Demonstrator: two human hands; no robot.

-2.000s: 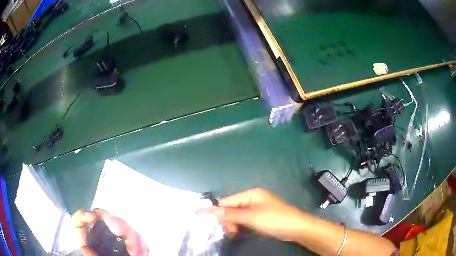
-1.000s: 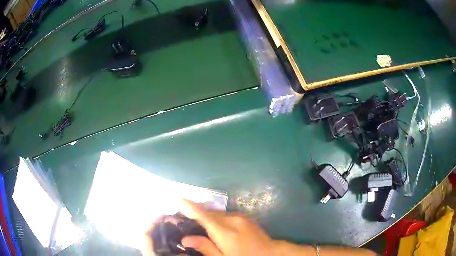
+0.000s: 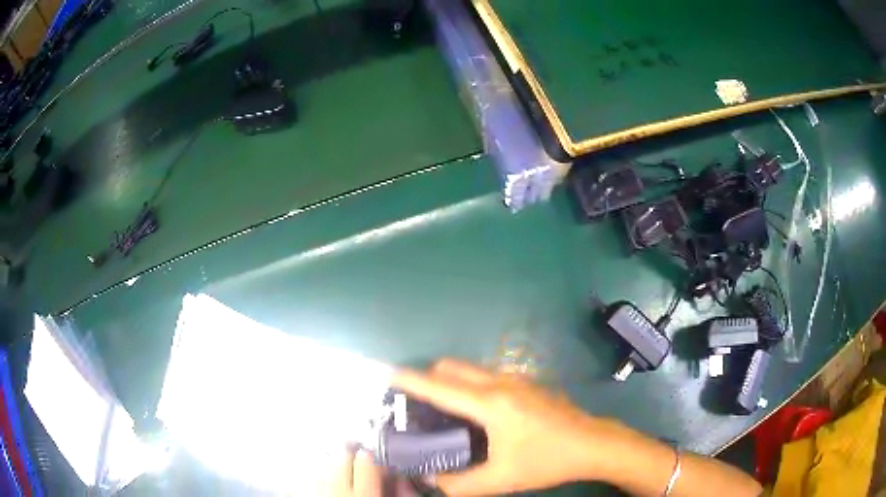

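Note:
My right hand comes in from the lower right and holds a black power adapter with its ribbed face and metal prongs showing. The adapter is over the right edge of a glaring white stack of poly bags. My left hand is mostly cut off by the bottom edge. Only blurred fingers show, close to the adapter's prong side; whether they grip it I cannot tell. A second fanned bag stack stands at the far left.
Loose adapters and cords lie at right, with thin clear strips beside them. A bluish wrapped divider runs beside a framed green board. The green belt carries scattered adapters. A blue bin edge is far left.
My left hand held a dark adapter at lower left and has moved right, mostly out of view. My right hand has taken hold of an adapter and moved it right. Belt items have shifted.

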